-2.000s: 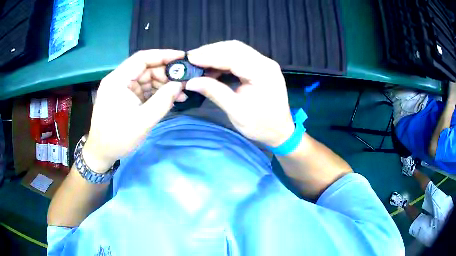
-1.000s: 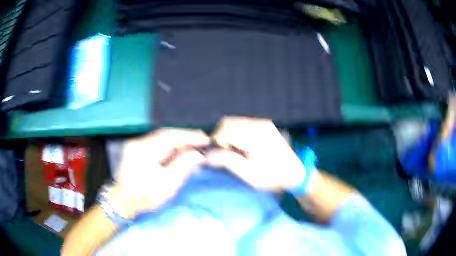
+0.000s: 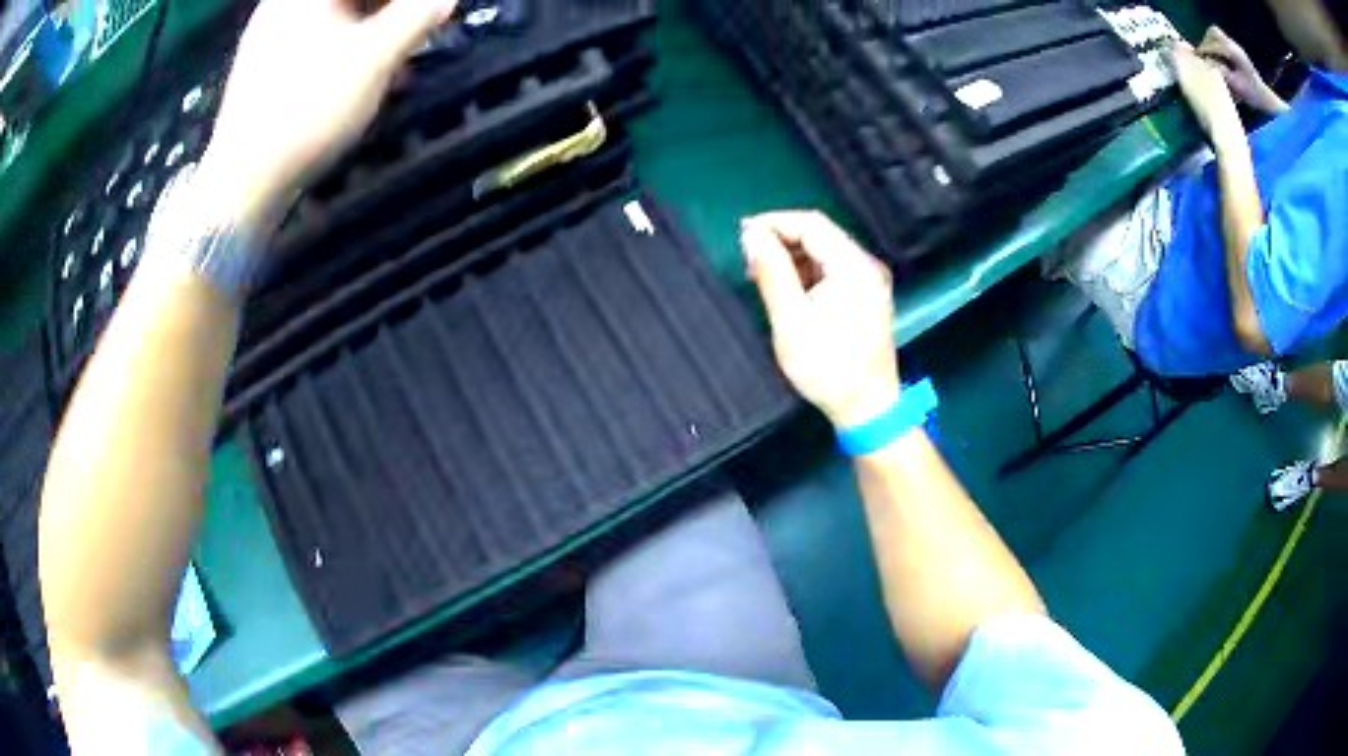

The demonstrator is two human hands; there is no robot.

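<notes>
The ribbed black tray (image 3: 518,399) lies at a slant on the green bench in front of me. My left hand (image 3: 333,89) is stretched over the stacked black trays (image 3: 555,96) at the back, partly cut off by the top edge. Its fingertips are close to a dark part with a pale centre (image 3: 481,18); whether they touch or hold anything is unclear. My right hand (image 3: 821,310) is above the bench just right of the ribbed tray, fingers curled and thumb near the index finger. I cannot make out anything in it.
A tray with rows of pale spots (image 3: 126,222) is at the far left. A yellowish strip (image 3: 547,155) lies on the back trays. More stacked trays (image 3: 887,118) stand at the right. A person in blue (image 3: 1271,236) sits beyond them. A pale sheet (image 3: 192,620) lies at lower left.
My hands were together over my lap, earlier with a small oval black housing between them. They are now apart, left up at the back trays, right beside the ribbed tray. The view has turned.
</notes>
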